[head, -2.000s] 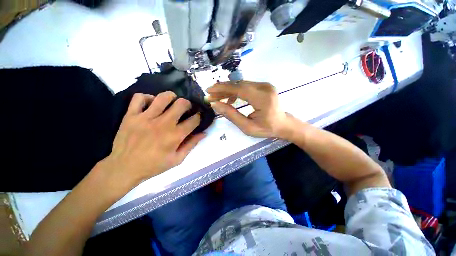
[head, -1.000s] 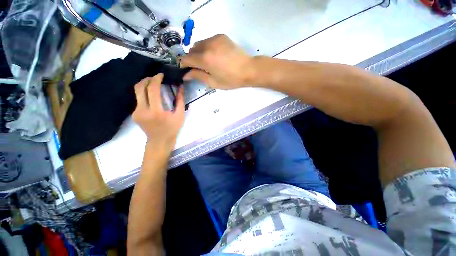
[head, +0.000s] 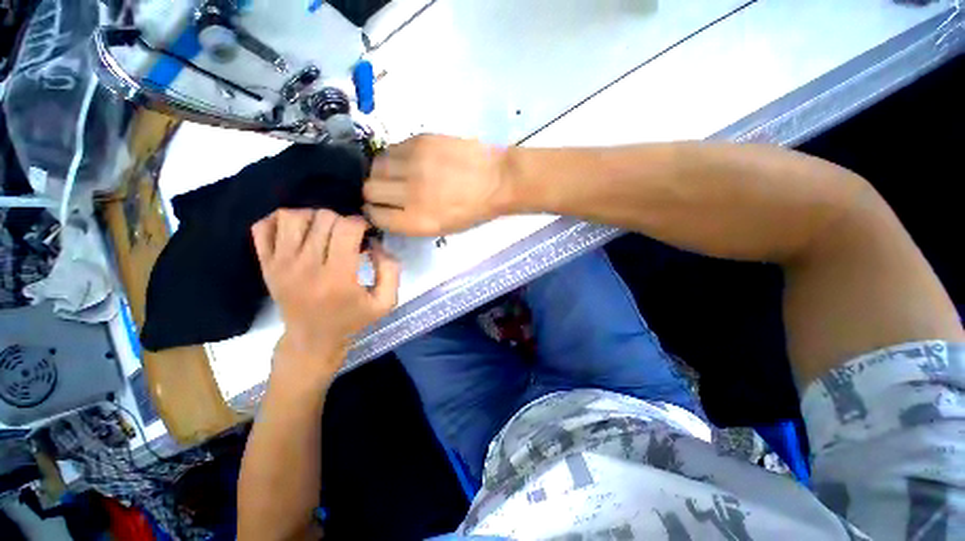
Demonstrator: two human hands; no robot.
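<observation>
A black fabric piece (head: 228,238) lies on the white machine bed, spreading left from the needle area toward the taped left edge. My left hand (head: 317,269) holds the near right part of the fabric, fingers curled onto it. My right hand (head: 429,185) is beside it at the fabric's right end, fingers bent against the cloth; its fingertips are partly hidden. The thread tension assembly (head: 330,103) and a small blue lever (head: 364,87) are just beyond my hands. The needle and presser foot are mostly hidden by my right hand and the fabric.
A brown cardboard strip (head: 180,375) covers the left table edge. The ruler-marked front edge (head: 466,291) runs in front of my legs. A curved chrome tube (head: 175,104) is at upper left. A grey box with a round vent (head: 30,370) and a clear plastic bag (head: 53,95) are at far left.
The view has swung left and nearer the machine head. Since one second ago, my right hand has come lower beside my left hand, its fingers more curled. The fabric is still at the needle area.
</observation>
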